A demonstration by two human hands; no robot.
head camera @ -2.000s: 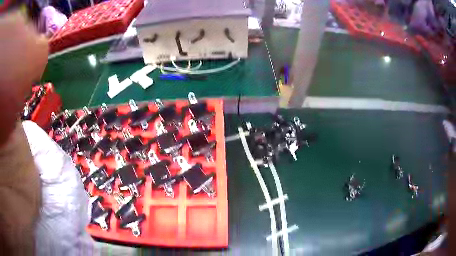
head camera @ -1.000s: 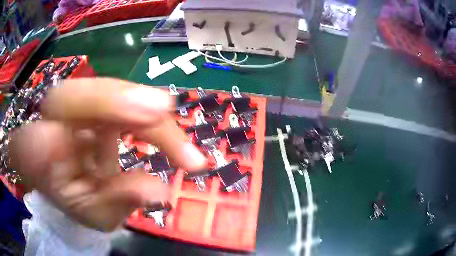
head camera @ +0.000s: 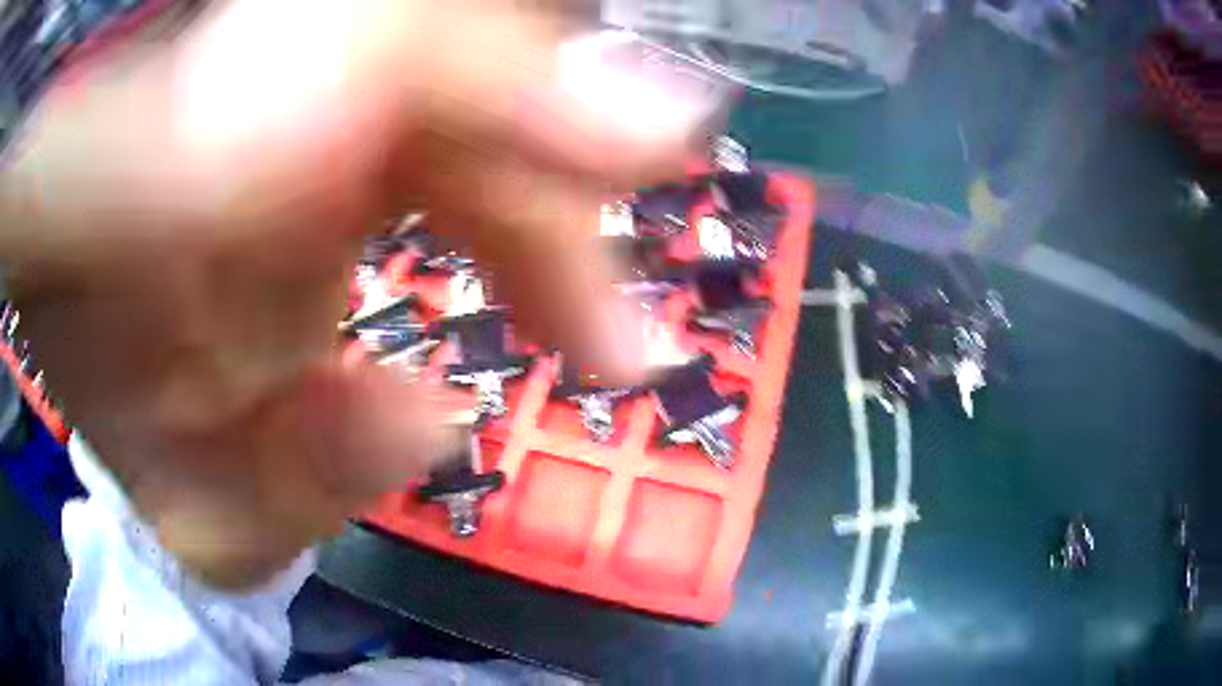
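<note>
My left hand (head camera: 228, 308) is large and blurred over the left side of the orange-red compartment tray (head camera: 771, 402). Its fingers and thumb are spread, and I see nothing held between them. Black clamped units with silver clip ends sit in the pockets, one of them (head camera: 697, 402) near the right edge. Two pockets (head camera: 556, 507) in the front row at the right hold no unit. The hand hides much of the tray's left and back. My right hand is not in view.
A tangled heap of clips (head camera: 938, 335) lies right of the tray on the green mat. Two pale parallel lines (head camera: 864, 442) with cross strips run beside it. Small loose pieces (head camera: 1075, 543) lie farther right. A white cable shows at the back, and another red tray (head camera: 1186, 101) at the upper right.
The view has shifted, so the tray shows tilted and farther right. My left hand has come in from the left edge over the tray and now looks larger. The front-row unit pattern looks different.
</note>
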